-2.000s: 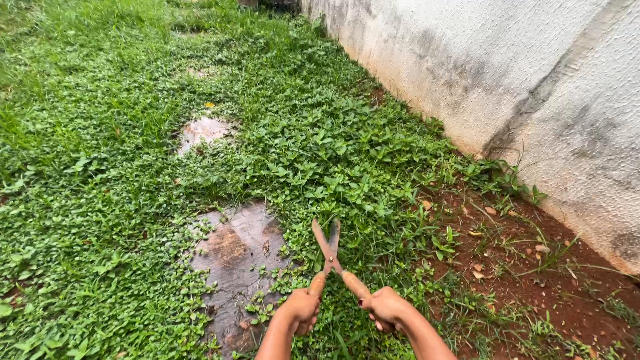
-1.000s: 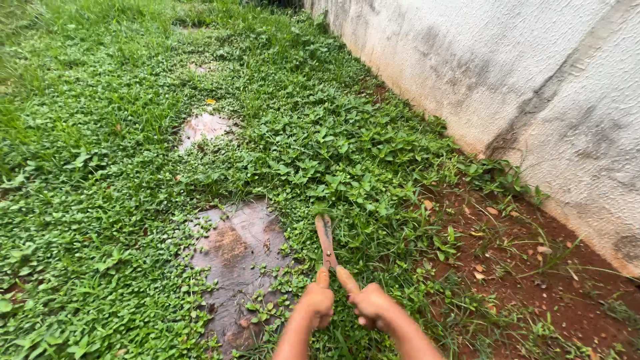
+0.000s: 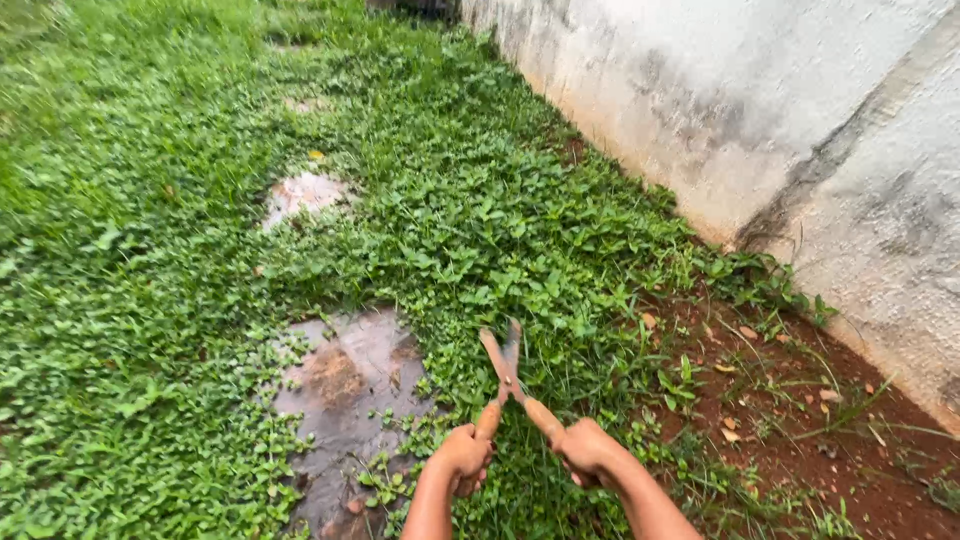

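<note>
Low in the middle of the view, both my hands hold a pair of hedge shears (image 3: 509, 381) with rusty blades and wooden handles. My left hand (image 3: 463, 459) is closed around the left handle, and my right hand (image 3: 587, 452) around the right one. The two blades stand apart in a narrow V, pointing away from me, with their tips at the leafy green weeds (image 3: 525, 277). Whether any stem lies between the blades cannot be told.
A wet stone slab (image 3: 352, 382) lies left of the shears, and a smaller stone (image 3: 306, 195) farther off. Bare red soil (image 3: 780, 420) with dry leaves and sparse grass is at the right. A stained white wall (image 3: 720, 112) runs along the right side.
The shears' blades were spread two seconds ago, closed together one second ago, and are apart again now. My hands came together and then moved apart, both staying on the handles.
</note>
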